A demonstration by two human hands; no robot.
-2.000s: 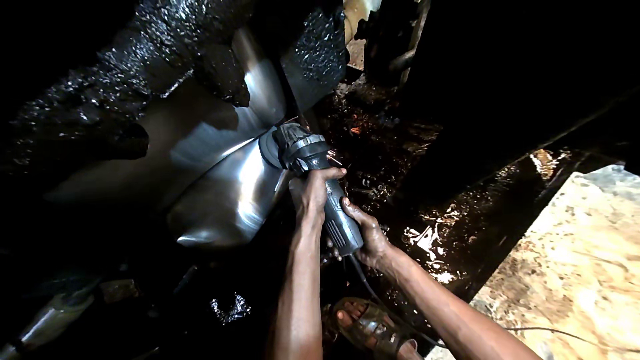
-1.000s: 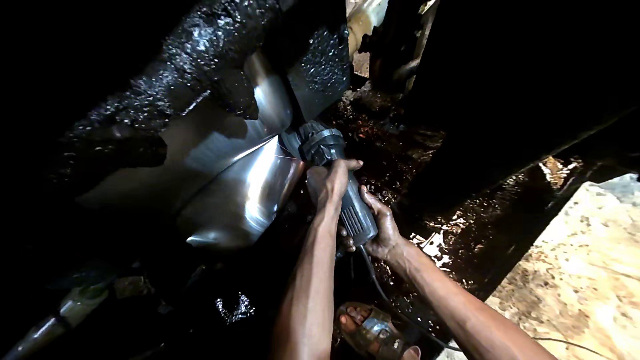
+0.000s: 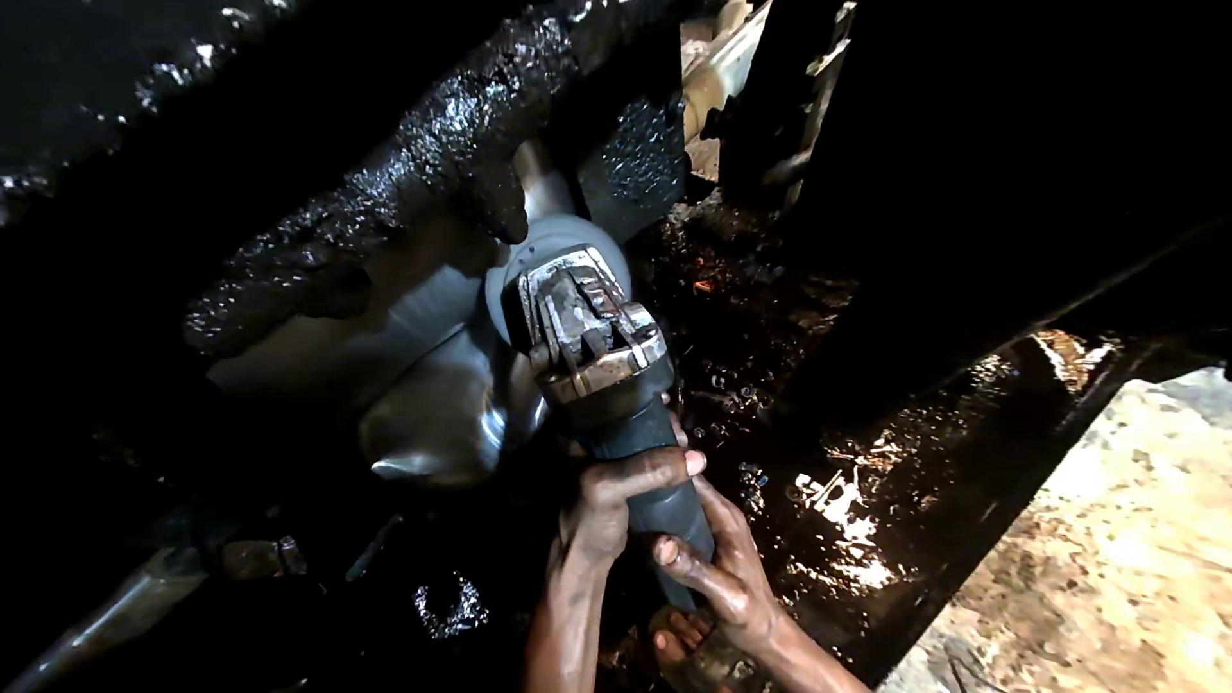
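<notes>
Both my hands grip the body of an angle grinder (image 3: 602,385). My left hand (image 3: 616,505) wraps around it just behind the metal gear head, thumb lying across the top. Lower down, my right hand (image 3: 727,568) holds the rear of the body from the right. The grinder's round disc (image 3: 563,236) is at the far end, over the right edge of a shiny curved metal blade (image 3: 438,414), seemingly a propeller's. Whether the disc touches the metal cannot be told. Behind the disc a metal blade or shaft part (image 3: 544,183) shows.
A dark, rough, glistening mass (image 3: 423,154) overhangs from the upper left. Wet dark ground (image 3: 837,500) with debris lies at right, beside a pale stained slab (image 3: 1088,558). My sandalled foot (image 3: 698,645) is below my hands. A pipe-like piece (image 3: 125,606) lies at lower left.
The grinder has turned and tilted, so its gear head and the disc's flat face now show toward the view. Its head has come up beside the upper blade part. Both hands keep their hold.
</notes>
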